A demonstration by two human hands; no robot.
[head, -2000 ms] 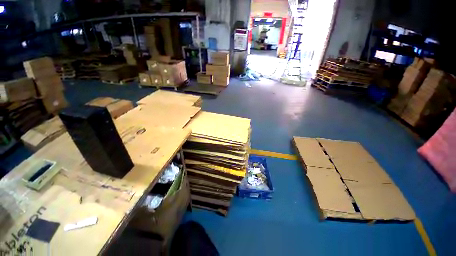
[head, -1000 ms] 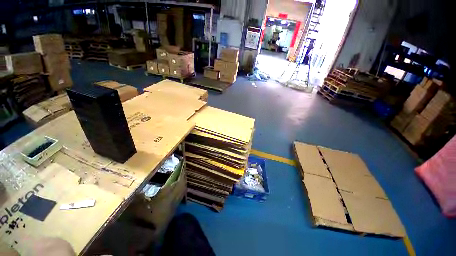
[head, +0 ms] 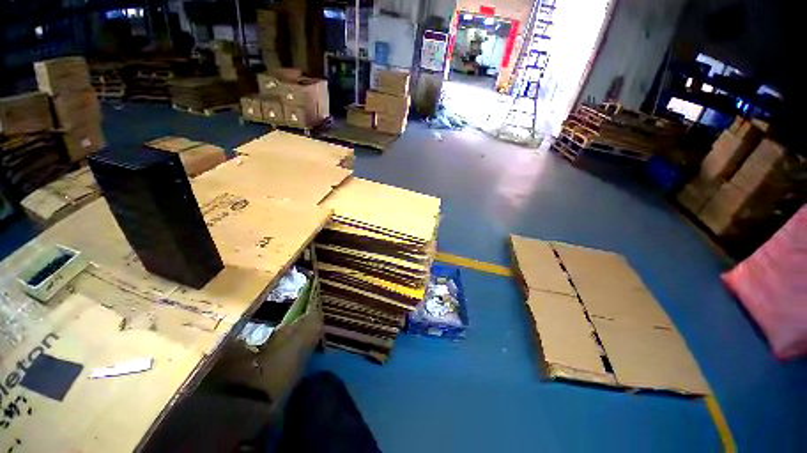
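Note:
Neither of my hands is in view. A tall black block [head: 157, 217], perhaps a stack of boxes, stands on the cardboard-covered bench [head: 257, 190]. Left of it lies a small pale tray [head: 51, 272] with dark contents. Nearer me are a dark flat square [head: 55, 377] and a thin white strip [head: 121, 368], lying apart beside black print. Shiny clear plastic [head: 13, 310] shows at the bench's left edge.
An open carton [head: 296, 341] with white scraps is under the bench edge. Flattened cartons [head: 380, 212] are stacked at the bench end, beside a blue crate [head: 440, 305]. Flat cardboard [head: 611, 318] lies on the floor at right. A dark rounded shape [head: 327, 416] shows at the bottom.
The view has shifted slightly. A blurred skin-coloured shape at the lower left edge one second ago is gone from view. The bench things lie as before.

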